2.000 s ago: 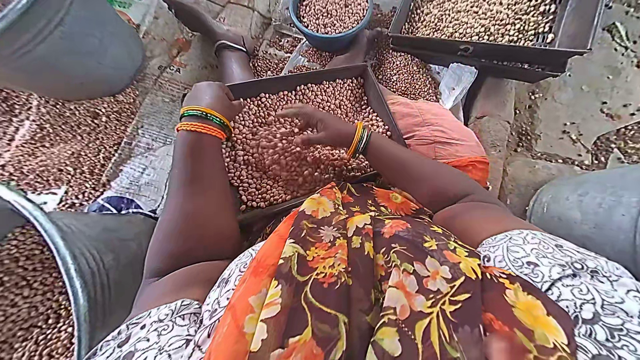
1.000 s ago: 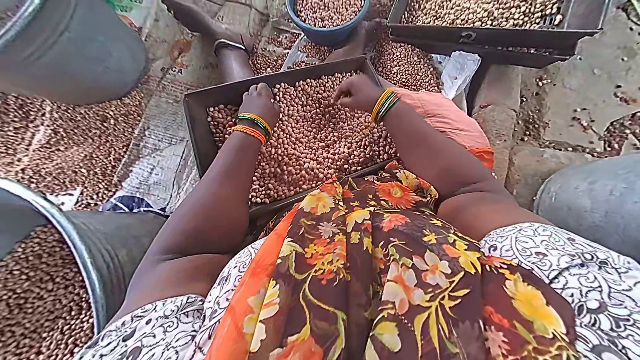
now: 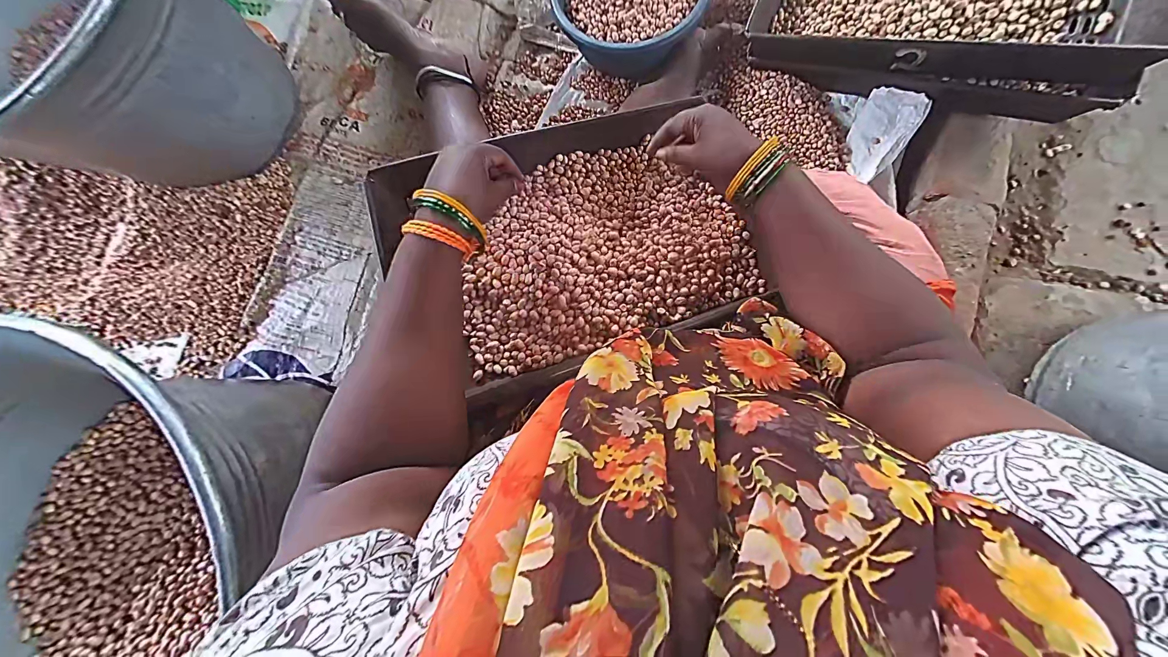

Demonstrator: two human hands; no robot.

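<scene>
A dark rectangular tray (image 3: 538, 139) rests at my lap, filled with small reddish-brown nuts or seeds (image 3: 620, 246). Over the tray's left part is my left hand (image 3: 474, 178), its fingers curled; whether anything lies inside them is hidden. At the upper right of the tray, my right hand (image 3: 707, 144) has thumb and fingertips drawn together above the nuts, and I cannot tell if it pinches one. Both wrists wear orange, yellow and green bangles.
Metal buckets stand at upper left (image 3: 182, 91), lower left (image 3: 246, 456), holding nuts, and right (image 3: 1109, 383). A blue bowl (image 3: 630, 57) of nuts and a second dark tray (image 3: 912, 59) of paler ones lie beyond. Nuts cover the ground sheet at left (image 3: 137, 246).
Two seconds ago my right hand was spread over the middle of the tray; now it is at the upper right with its fingers drawn in. My left hand stays on the left side.
</scene>
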